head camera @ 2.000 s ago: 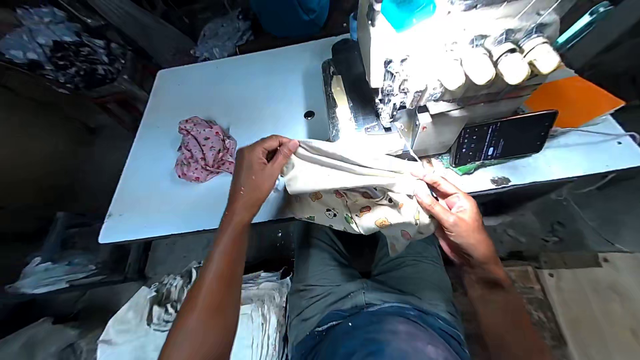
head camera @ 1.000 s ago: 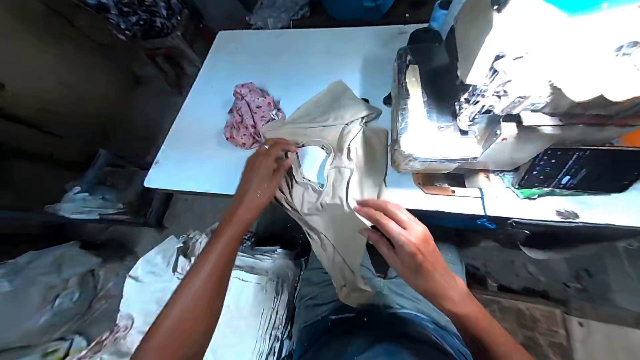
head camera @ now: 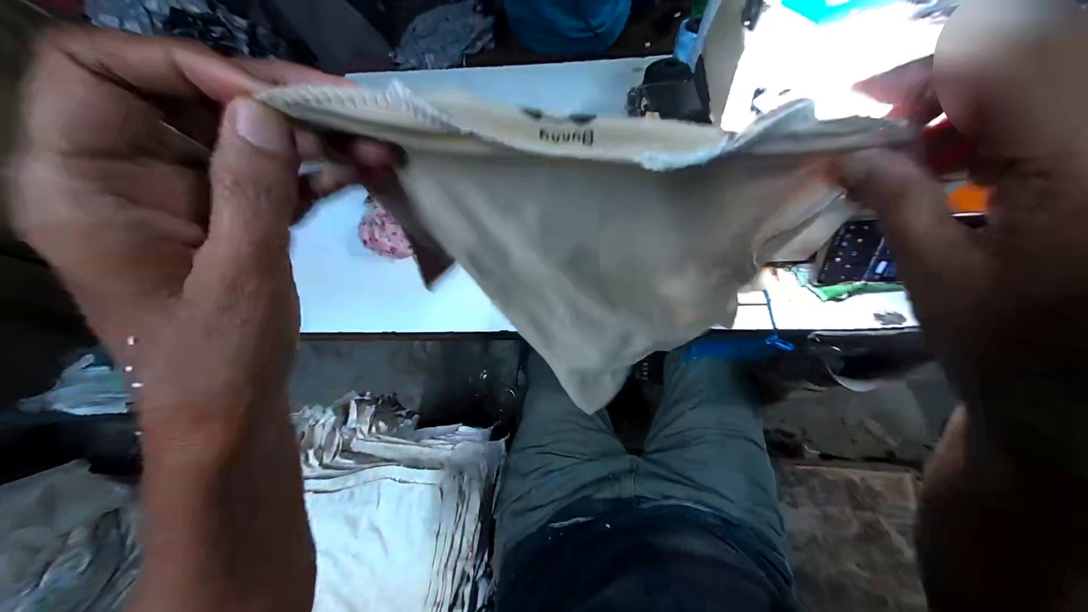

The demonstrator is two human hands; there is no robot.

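A beige fabric garment (head camera: 578, 246) is stretched between my two hands, raised close to the camera. Its seamed edge runs across the top with overlock stitching and a printed word on the inner side, and the cloth hangs down to a point. My left hand (head camera: 195, 178) pinches one end of that edge between thumb and fingers. My right hand (head camera: 926, 161), blurred and partly in shadow, holds the other end.
Behind the cloth stands a white sewing table (head camera: 374, 297) with a crumpled pink printed cloth (head camera: 387, 231). A brightly lit sewing machine (head camera: 824, 68) and a phone (head camera: 854, 251) are at the right. Stacked light fabric pieces (head camera: 374, 527) lie below left.
Both hands have lifted the beige garment from low over the table edge toward the camera and spread it. My right hand, loose beside the cloth one second ago, now grips it.
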